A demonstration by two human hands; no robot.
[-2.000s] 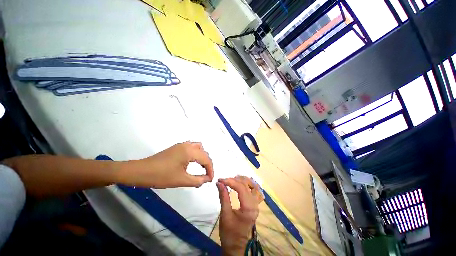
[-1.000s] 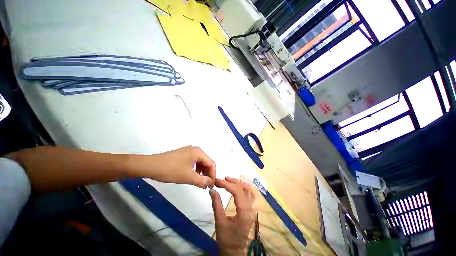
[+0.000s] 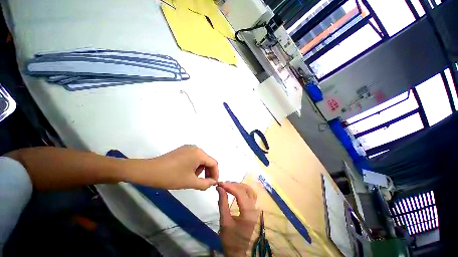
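My left hand reaches in from the left, thumb and forefinger pinched. My right hand comes up from the bottom edge, its thumb and forefinger pinched against the left fingertips. Anything between the fingertips is too small to make out. A long navy band with tiny pale specks lies on the white cloth, running under my left forearm towards my right hand. Dark-handled scissors lie beside my right hand, partly cut off by the bottom edge.
A stack of grey-outlined bands lies far left. Yellow sheets lie at the far edge. A navy band with a curled loop and another navy band lie to the right, by the tan board. Sewing machines and windows stand beyond.
My hands were slightly apart two seconds ago; their fingertips now meet. The right hand's fingers have shifted a little. The view has turned slightly, showing more of the scissors.
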